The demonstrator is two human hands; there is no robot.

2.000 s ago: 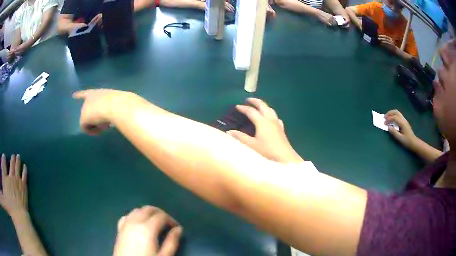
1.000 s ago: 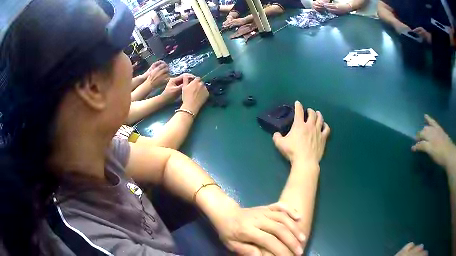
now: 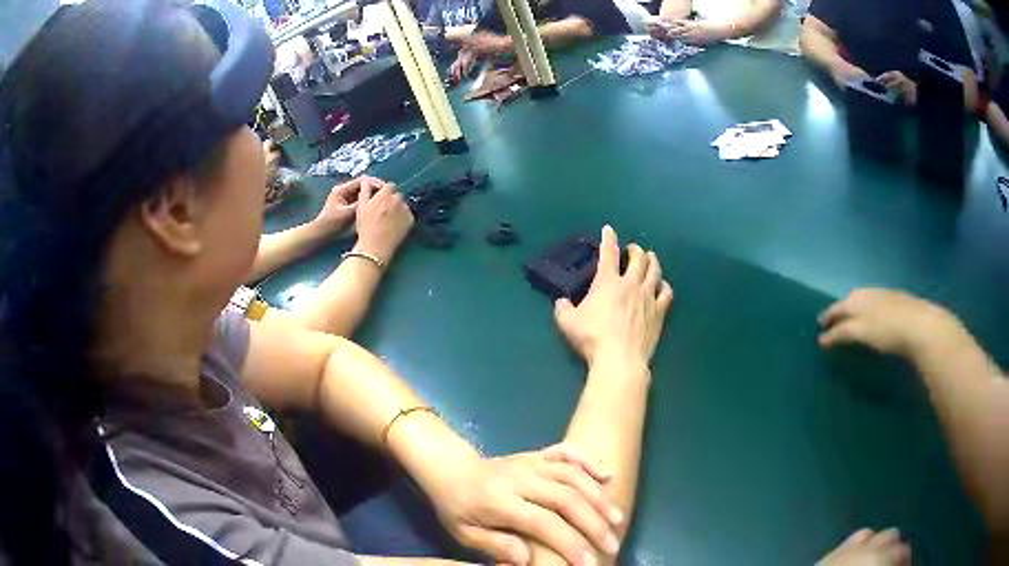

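A black insert tray (image 3: pixel 559 265) with a shaped cut-out lies on the green tabletop. The left neighbour's hand rests at its right side, fingers over its edge. My left hand (image 3: pixel 869 549) shows only as fingers at the bottom edge, right of centre, well away from the tray; the rest is cut off and I see nothing in it. My right hand is not in view. Another person's bare forearm reaches in from the right edge, its hand (image 3: pixel 874 321) above the table.
The neighbour in grey leans in at left, one hand on the other forearm. A dark pile of small parts (image 3: pixel 437 205), one loose dark piece (image 3: pixel 501 233), white cards (image 3: pixel 752 140) and clear bags (image 3: pixel 645 56) lie farther off. Pale uprights (image 3: pixel 426 83) stand behind. People work opposite.
My view turned sharply left from the earliest frame, then slightly back right. The hand at right, pointing earlier, now has curled fingers. The neighbour's hand stays at the tray.
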